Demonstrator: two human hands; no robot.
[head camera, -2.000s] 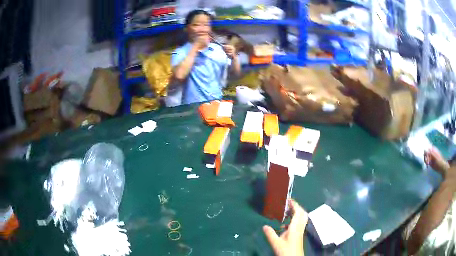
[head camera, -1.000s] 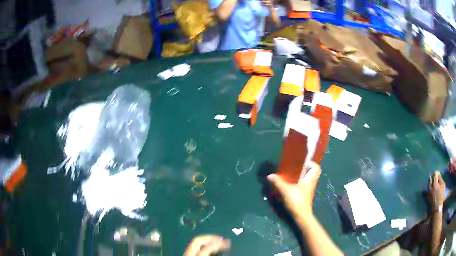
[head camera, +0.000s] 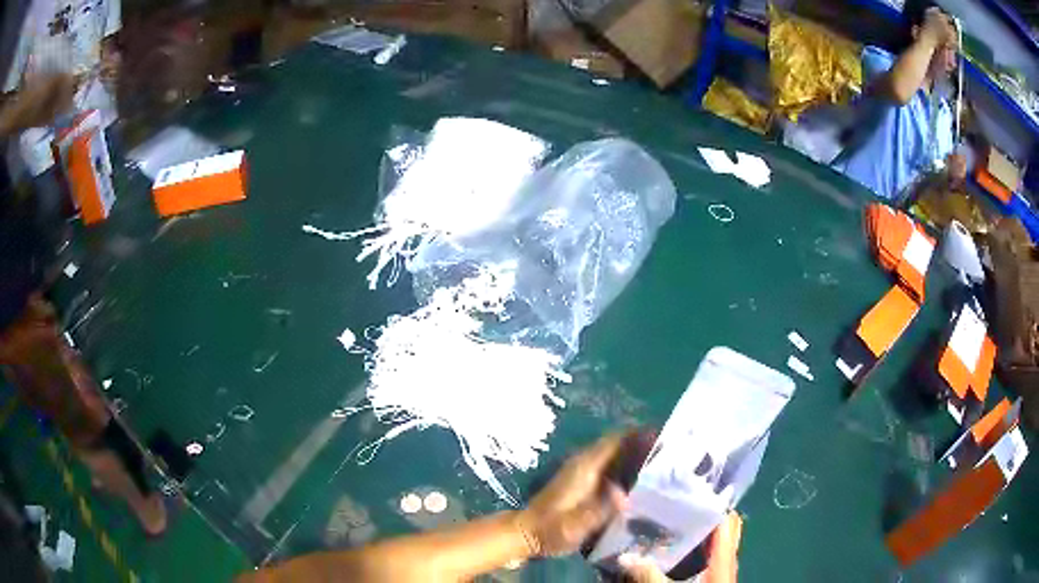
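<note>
A white retail box (head camera: 712, 438) with a dark picture on its face is tilted between my hands at the lower right of centre. Its long top flap stands open. My left hand (head camera: 579, 495) grips its left side. My right hand (head camera: 701, 560) holds its lower end, partly cut off by the bottom edge. What is inside the box cannot be made out. A pile of white cords (head camera: 456, 382) lies left of the box, with a thick cord bundle (head camera: 473, 171) behind it. A crumpled clear plastic bag (head camera: 592, 233) lies beside the bundle.
Orange-and-white boxes (head camera: 883, 319) stand at the right, one opened box (head camera: 957, 512) nearer. More boxes (head camera: 203, 182) are at the far left. Pale discs (head camera: 424, 502) lie near the cords. A person's arm (head camera: 80, 399) is at the left edge, another person (head camera: 906, 114) behind the table.
The view has swung left and down, towards the cords. My right hand has brought a box from the right side close to me. My left hand has come onto it.
</note>
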